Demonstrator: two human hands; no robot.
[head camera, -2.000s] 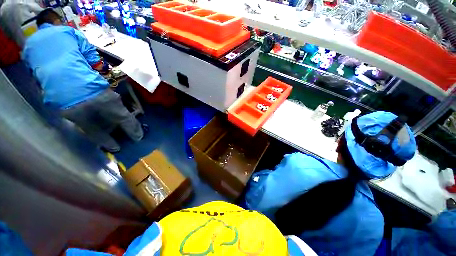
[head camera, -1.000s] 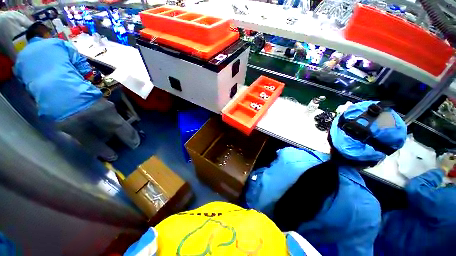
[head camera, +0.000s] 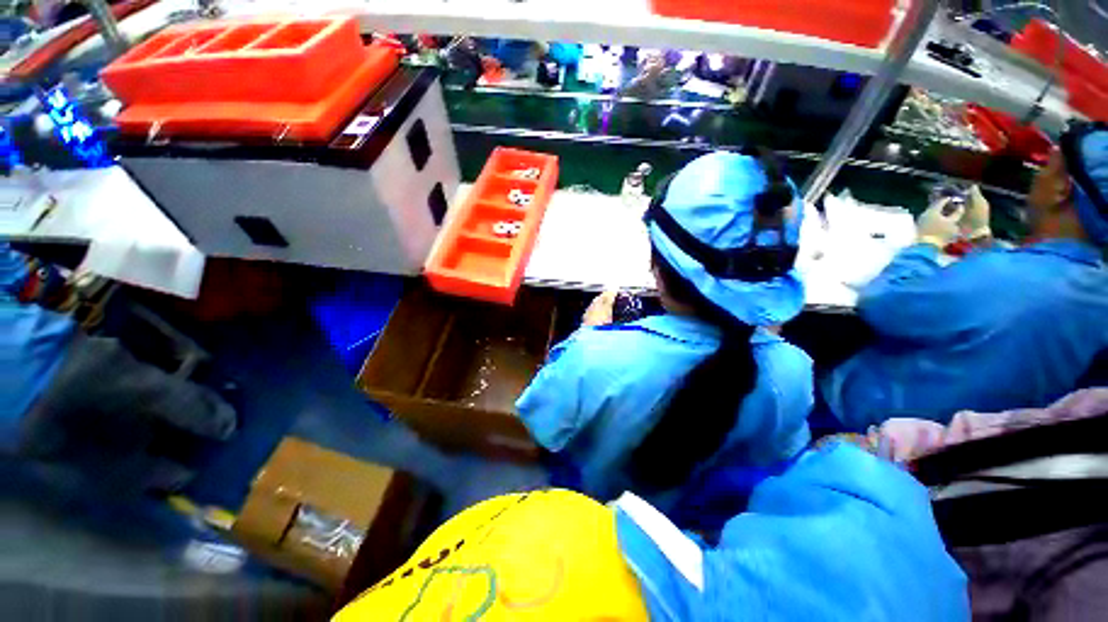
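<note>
Neither of my hands can be made out. My light blue right sleeve (head camera: 814, 547) reaches out beside my yellow front (head camera: 523, 559), up to a pinkish striped garment. A large open brown carton (head camera: 456, 419) stands under the bench edge, with small pale bits inside. A smaller brown carton (head camera: 273, 504) on the floor holds pale, shiny parts. A narrow orange compartment tray (head camera: 480, 280) lies tilted on the bench edge above the large carton, with small white parts in several pockets.
A white boxy machine (head camera: 304, 207) carries stacked orange trays (head camera: 243, 79). A seated person in a blue smock (head camera: 680, 377) is close ahead; another person (head camera: 972, 316) works to the right. A person's blue sleeve (head camera: 30, 352) shows at left. A blue object (head camera: 352, 322) stands beside the large carton.
The view has turned right, so bench, machine and cartons shifted left. My right sleeve now extends to the right, and the pinkish garment and more of the person at right have come into view.
</note>
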